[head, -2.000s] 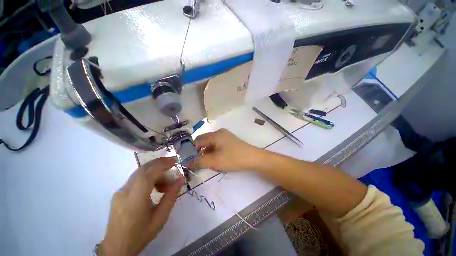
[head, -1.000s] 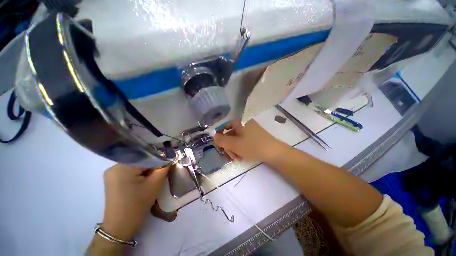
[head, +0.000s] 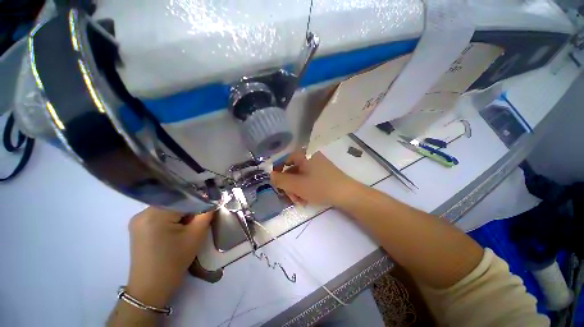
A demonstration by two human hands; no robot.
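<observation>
The white sewing machine head (head: 192, 70) with a blue stripe fills the upper view. My left hand (head: 163, 246) is left of the needle area, its fingertips pinched near the presser foot (head: 235, 203); what they pinch is hidden. My right hand (head: 314, 182) is right of the foot, its fingers curled by a shiny metal part (head: 266, 199) in the bed; I cannot tell if it holds anything. A pale cord (head: 317, 278) runs from the foot towards the table's front edge. A curly dark thread (head: 278, 265) hangs from the foot.
Grey tweezers (head: 382, 162), a small dark scrap (head: 354, 152) and green-handled snips (head: 435, 152) lie right of my right hand. A tan card (head: 355, 99) leans on the machine under a white mesh strip (head: 442, 57). The ruler-marked edge (head: 358, 278) runs along the front. Black tape (head: 16, 153) lies far left.
Since two seconds ago the view has moved closer to the needle area. My left hand has moved from in front of the foot to its left, and my right hand has moved slightly off the foot.
</observation>
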